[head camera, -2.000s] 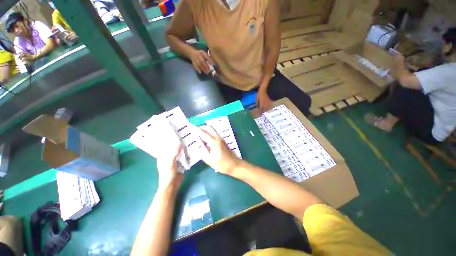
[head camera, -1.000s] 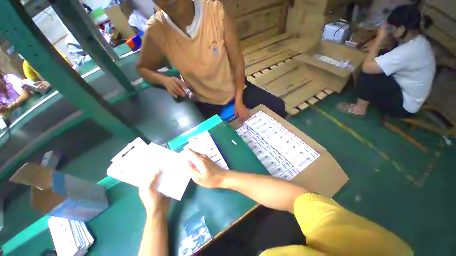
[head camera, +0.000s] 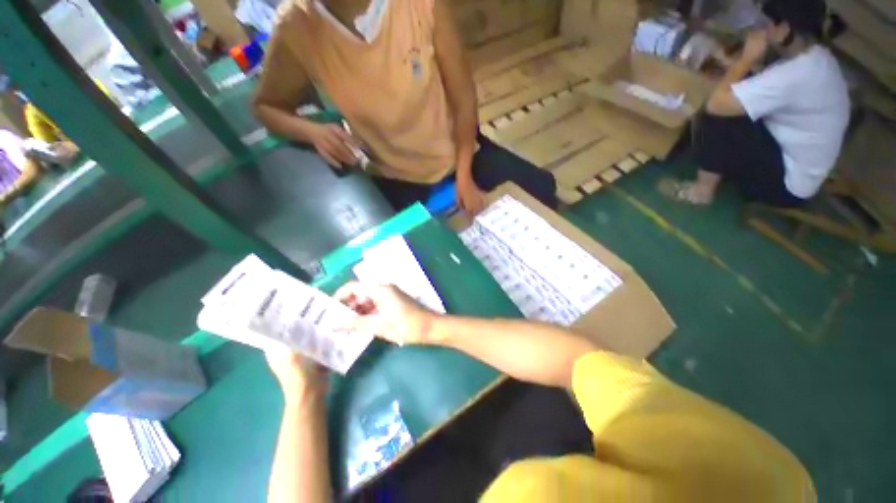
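Observation:
A bundle of white printed leaflets (head camera: 285, 312) lies fanned above the bench, its black text facing up. My left hand (head camera: 295, 371) holds it from below, with the fingers mostly hidden under the bundle. My right hand (head camera: 385, 312) is at the bundle's right edge, fingers bent; whether it grips a leaflet is blurred. A white leaflet stack (head camera: 403, 270) lies on the green bench just beyond my right hand. A looser leaflet pile (head camera: 133, 457) lies at the bench's left.
An open small carton (head camera: 147, 378) stands at the left. A packed shipping carton (head camera: 634, 319) is at the right bench end. A shiny bluish patch (head camera: 381, 442) is near the front edge. A person in orange (head camera: 393, 88) sits opposite; another in white (head camera: 796, 118) crouches at right.
The bundle has gone from widely fanned to more overlapped, and its printed side shows again after a blank face. The view has shifted right, and my hands stay at the bundle.

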